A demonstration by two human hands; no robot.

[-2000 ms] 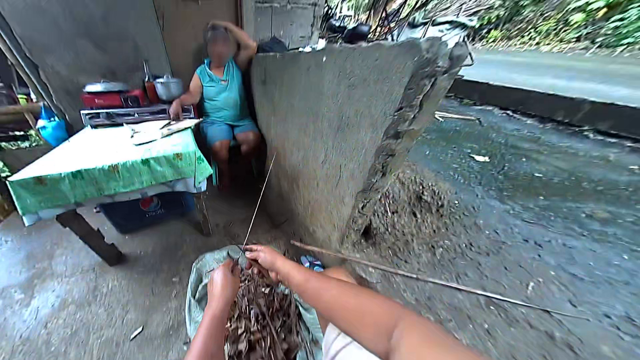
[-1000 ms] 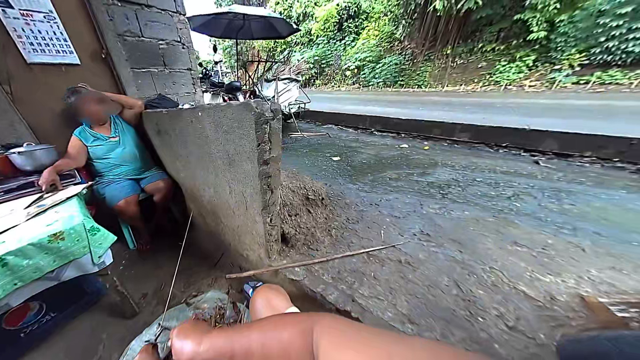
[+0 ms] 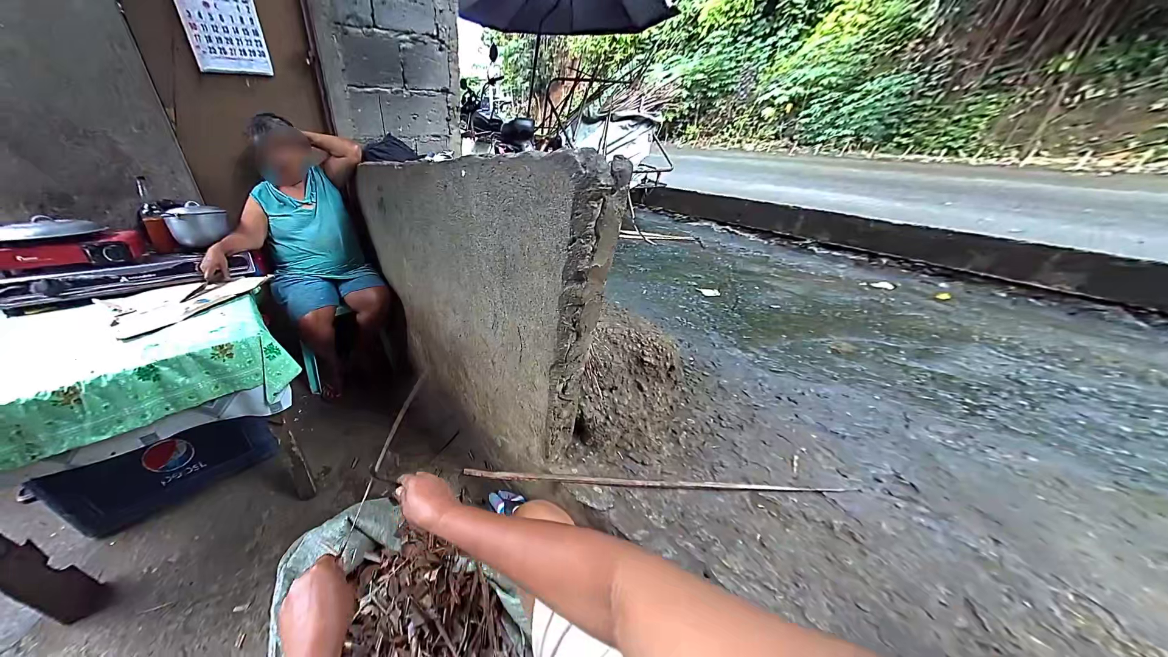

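My left hand (image 3: 318, 593), low in the view over the edge of a greenish woven sack (image 3: 297, 561), holds the lower end of a thin stick (image 3: 391, 433) that slants up and away. Further forward, my right hand (image 3: 424, 500) is closed on a small dark thin object (image 3: 385, 478) that crosses the stick; whether it is a blade cannot be told. Brown strips and shavings (image 3: 424, 598) fill the sack below both hands. On the ground beyond my right forearm lies a long stick (image 3: 639, 482).
A rough concrete wall (image 3: 484, 292) stands ahead, with a seated person (image 3: 310, 228) to its left. A table with a green cloth (image 3: 137, 392) is at the left, a dark blue crate (image 3: 155, 470) beneath it. Wet ground (image 3: 867, 383) stretches right towards a road.
The view has swung to the right and partly back. My hands were close together at the stick two seconds ago; now my right hand is further forward than my left.
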